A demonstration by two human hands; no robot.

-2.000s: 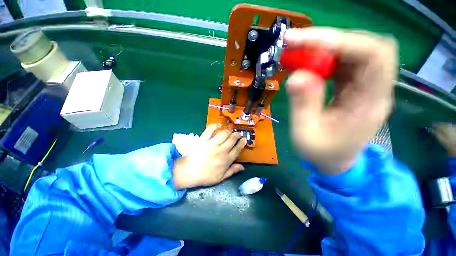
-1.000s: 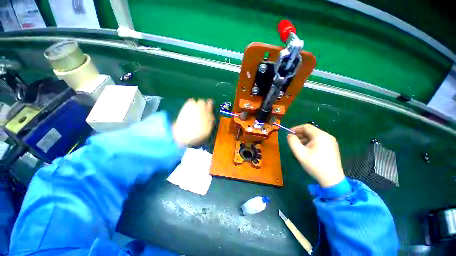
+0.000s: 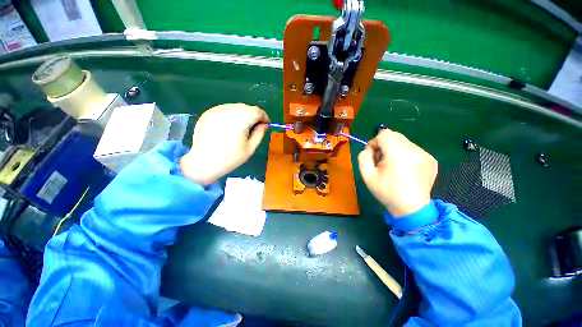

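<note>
The orange toggle press [image 3: 274,185] stands upright in front of me. Its nest [image 3: 311,178], a dark toothed ring with a central hole, holds no part. The ram [image 3: 330,96] is above it. My left hand [image 3: 223,137] has its fingers closed at the outer end of the left side rod [image 3: 279,126]. Something dark shows between those fingertips, too small to name. My right hand [image 3: 399,171] has its fingers closed at the outer end of the right side rod [image 3: 355,138]. The red lever grip [image 3: 337,4] is cut off by the top edge.
A white wipe [image 3: 240,207] lies left of the base. A glue bottle [image 3: 322,243] and a craft knife [image 3: 379,272] lie in front. A mesh block [image 3: 496,172] and small dark parts are at right. A white carton [image 3: 131,134], tape rolls [image 3: 70,89] and blue bin [image 3: 54,182] are at left.
My right hand has left the red grip and the lever now stands up. My left hand has moved from the nest to the left rod. The part in the nest is gone.
</note>
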